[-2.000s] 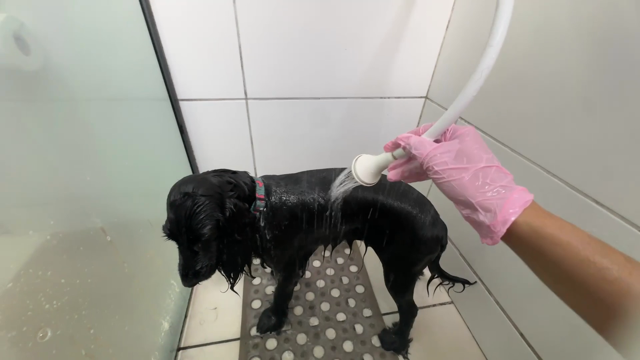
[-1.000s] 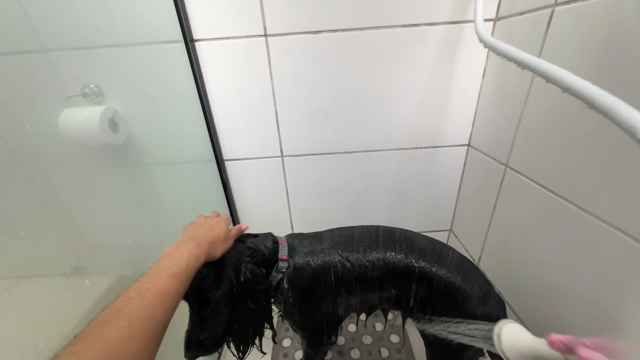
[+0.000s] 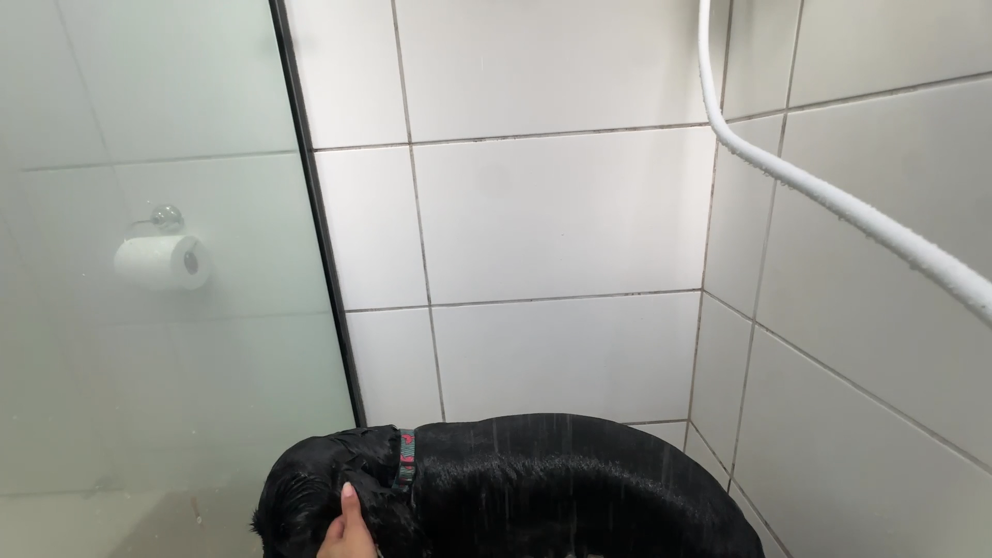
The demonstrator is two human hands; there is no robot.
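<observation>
A wet black dog (image 3: 573,473) stands along the bottom of the head view, its head at the left and its lower body cut off by the frame edge. Around its neck is a patterned collar (image 3: 406,459) in teal and pink. My left hand (image 3: 349,531) is against the side of the dog's head, near the ear; the thumb shows, but the other fingers are hidden, so its grip cannot be told. My right hand and the shower head are out of view. A white shower hose (image 3: 845,205), beaded with water, curves down at the right.
At the left stands a glass shower panel (image 3: 194,372) with a dark edge strip (image 3: 318,209). A toilet paper roll (image 3: 159,262) on a metal holder (image 3: 166,218) shows through the glass. White tiled walls (image 3: 566,217) meet in a corner behind the dog.
My left hand has moved down from the top of the dog's head to its side. The pink-gloved right hand and spraying shower head have left the view. The view has tilted up since the oldest frame.
</observation>
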